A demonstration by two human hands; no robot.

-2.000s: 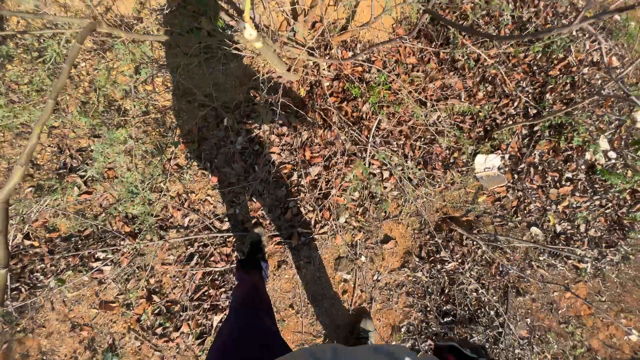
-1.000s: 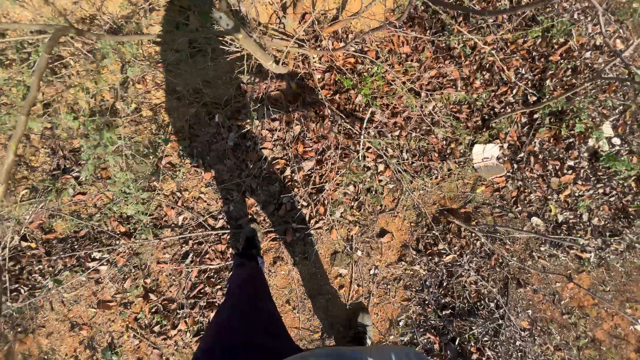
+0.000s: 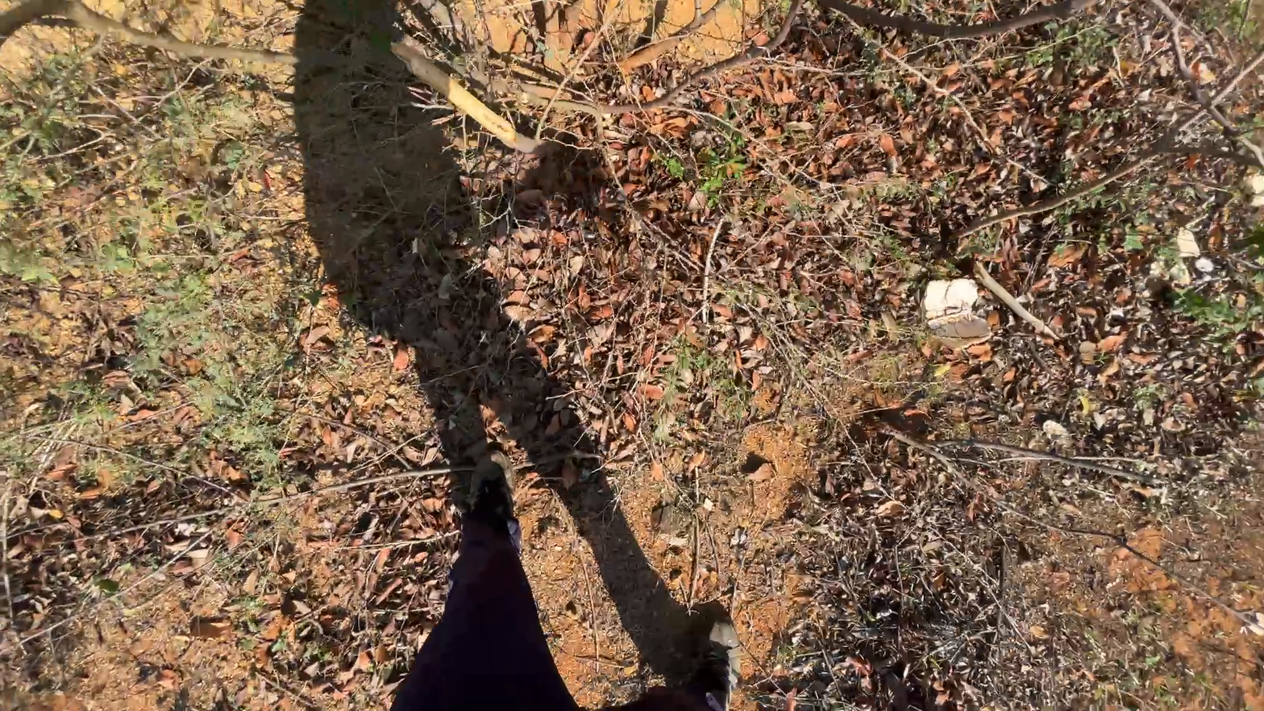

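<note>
Neither my left hand nor my right hand shows in the head view. At the bottom, my dark trouser leg (image 3: 484, 622) reaches down to a shoe (image 3: 493, 484) on the leaf-strewn soil. My other shoe (image 3: 723, 657) stands lower and to the right, partly in shade. From my feet my long shadow (image 3: 375, 178) stretches up the view over dry leaves. Near its upper part lies or hangs a branch with a pale, bare end (image 3: 484, 114); whether it touches the ground I cannot tell.
Thin bare branches cross the top, one dark and curved (image 3: 948, 28). A pale stone (image 3: 956, 310) lies among the brown leaves at the right, beside a short stick (image 3: 1015, 301). A small hole (image 3: 756, 464) is in the orange soil. Low green plants (image 3: 237, 395) grow at the left.
The trouser leg shows more fully and the grey cloth seen earlier at the bottom edge is out of view. The view has shifted slightly.
</note>
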